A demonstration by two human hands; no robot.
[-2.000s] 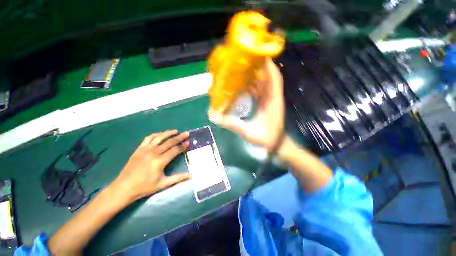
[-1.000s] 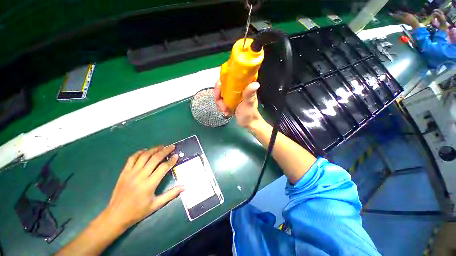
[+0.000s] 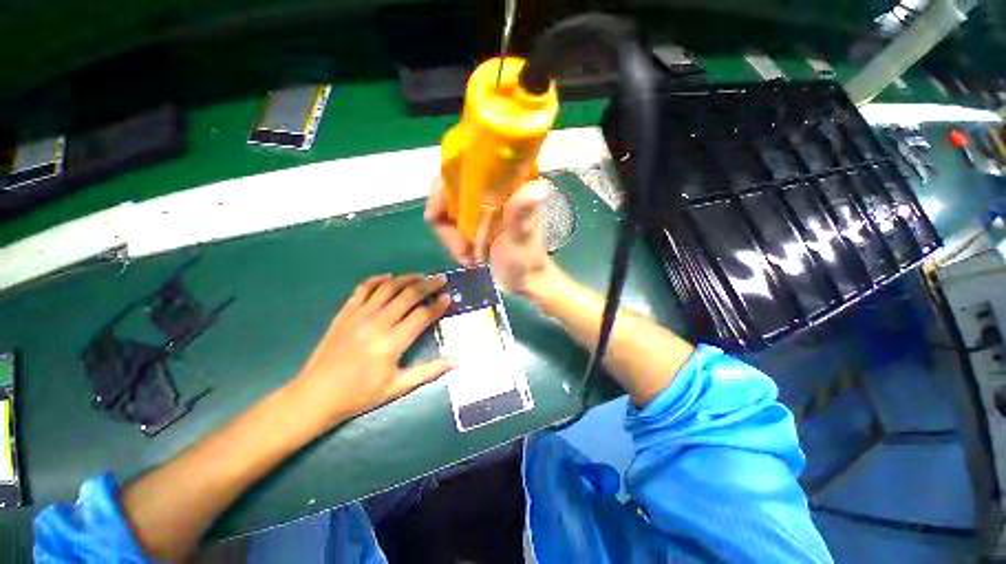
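Observation:
A phone assembly lies on the green mat, with a dark upper end and a pale lower part. My left hand rests at its left side, fingertips on the dark upper end and thumb at the pale part's edge. My right hand is closed around the yellow-orange electric screwdriver, held upright over the phone's top end. The screwdriver's tip is hidden by my fingers. A round speckled screw dish is just right of my right hand, partly covered.
Black plastic covers lie at left. Another phone lies at the far left edge. A shiny black blister tray is at right. Behind the white rail, the green belt carries phones. The black cable hangs beside my right forearm.
The screwdriver in my right hand has moved from beside and over the screw dish to the phone's top end. My left hand stays on the phone. The camera view has shifted.

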